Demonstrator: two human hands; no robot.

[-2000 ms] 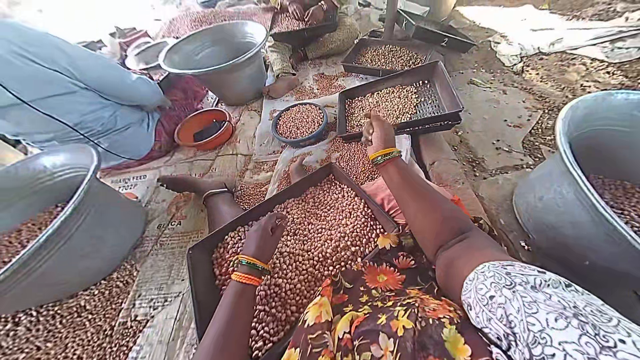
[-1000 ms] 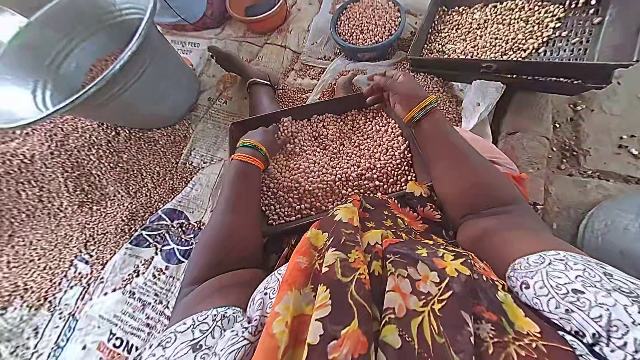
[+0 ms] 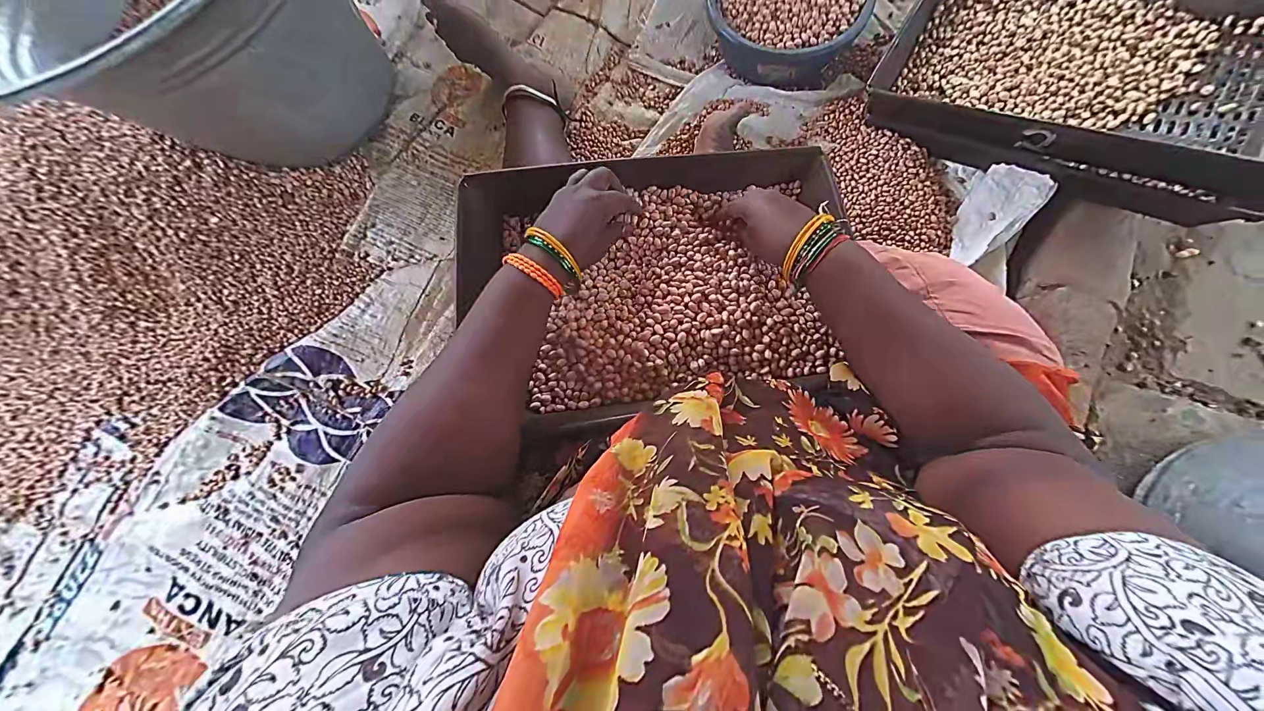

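A dark rectangular tray full of reddish-brown nuts or seeds sits in front of my lap, between my forearms. Near the tray's far left part, my left hand rests at the surface of the nuts, fingers curled and pointing inward. My right hand is at the far right part, its fingertips down among the nuts. Whether either hand holds any nuts is hidden by the fingers. Bangles circle both wrists.
A large metal tub stands at upper left beside a wide heap of nuts on printed sacks. Beyond the tray are my feet and a blue bowl of nuts. A perforated tray of paler nuts lies upper right; another metal vessel stands at right.
My right hand, over the perforated tray two seconds ago, is now down in the nuts of the tray before me. The view has tilted down.
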